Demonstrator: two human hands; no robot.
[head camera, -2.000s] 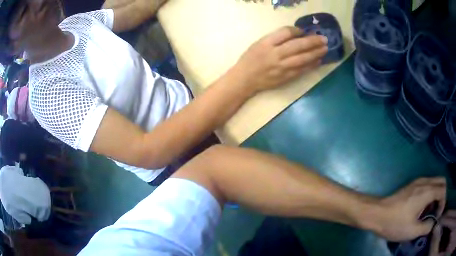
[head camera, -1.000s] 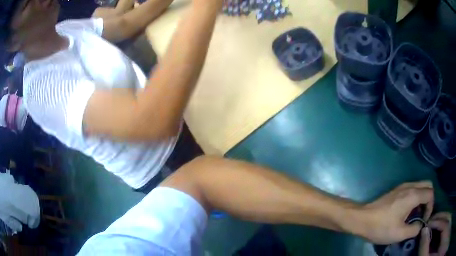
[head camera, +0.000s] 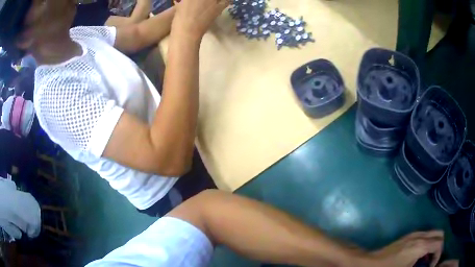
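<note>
My left hand (head camera: 411, 251) is at the bottom right, its fingers curled over a small dark patch, cut off by the lower edge; whether it grips anything cannot be told. Only a sliver of my right hand (head camera: 449, 264) shows beside it. The housing seen under my hands earlier is out of the picture. Dark plastic housings (head camera: 386, 86) stand stacked in a row at the right on the green tabletop (head camera: 323, 172). One single housing (head camera: 317, 87) sits on the tan board near its edge.
A person in a white mesh top (head camera: 78, 99) sits at the left, hands raised at the top edge over the tan board (head camera: 245, 125). Small shiny metal fittings (head camera: 271, 25) lie scattered there. A dark green post (head camera: 414, 26) stands at the top right.
The view has tilted up, so my hands sit lower and are mostly cut off. The neighbour's hand has left the single housing and moved up to the top edge.
</note>
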